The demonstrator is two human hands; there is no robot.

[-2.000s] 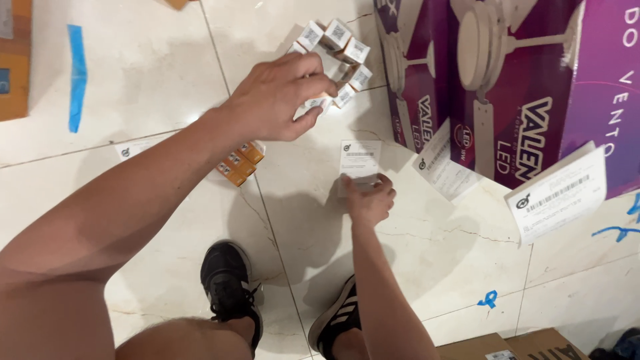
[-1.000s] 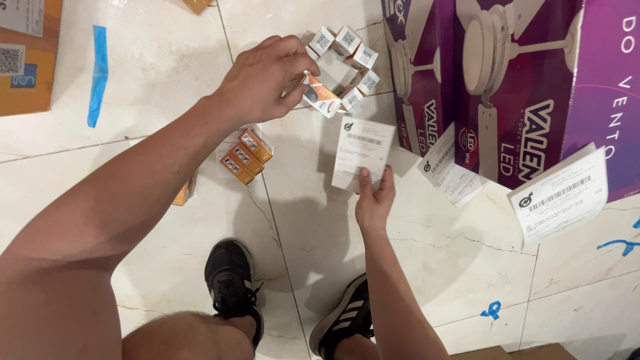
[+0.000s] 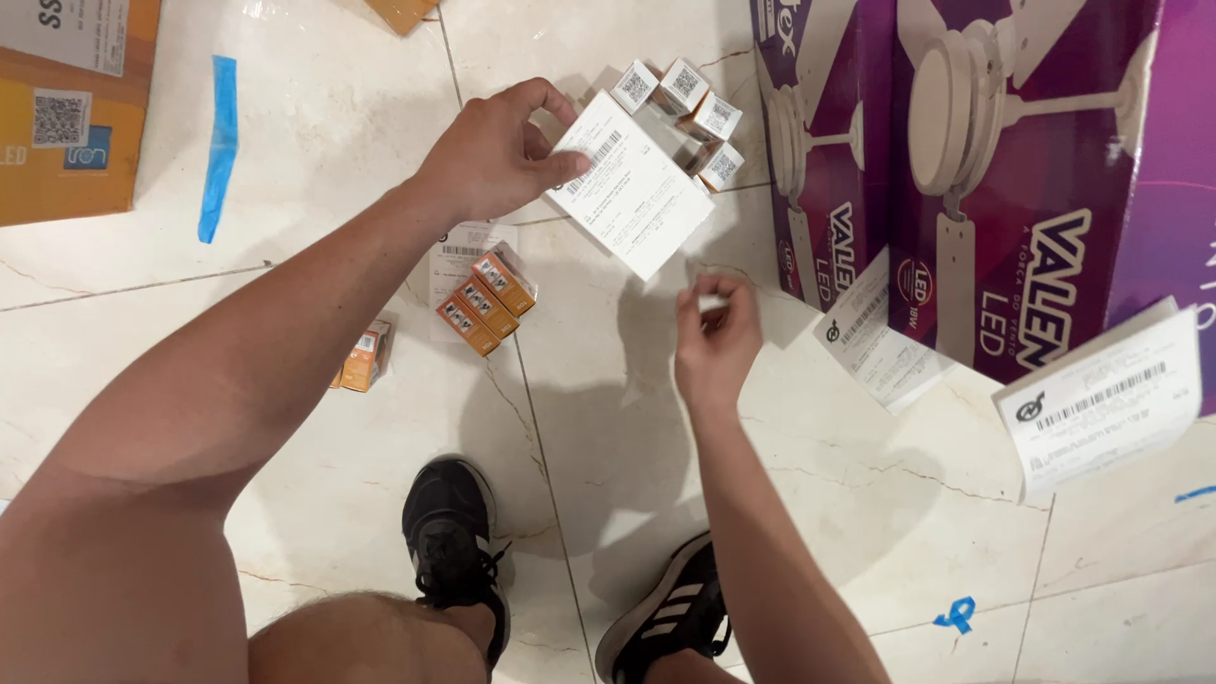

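My left hand (image 3: 518, 152) pinches the edge of a white printed paper slip (image 3: 632, 190), which hangs tilted over the floor and covers part of a ring of small cardboard boxes (image 3: 683, 85) with printed codes on their ends. Just below the slip's lower corner is my right hand (image 3: 719, 328), its fingers curled and slightly blurred, not touching the paper; I see nothing in it. Several small orange boxes (image 3: 489, 299) lie beside my left forearm on another printed slip (image 3: 446, 275). More orange boxes (image 3: 364, 356) lie to their left, partly behind the forearm.
Tall purple ceiling fan boxes (image 3: 1026, 123) stand at the right, with one printed slip (image 3: 888, 332) at their base and another slip (image 3: 1107, 399) at the front corner. An orange carton (image 3: 114, 180) is at upper left. Blue tape (image 3: 218, 147) marks the tiled floor. My shoes (image 3: 446, 532) are below.
The paper slip has passed from my right hand to my left and now lies over part of the box ring. The small item my left hand held one second ago is no longer visible.
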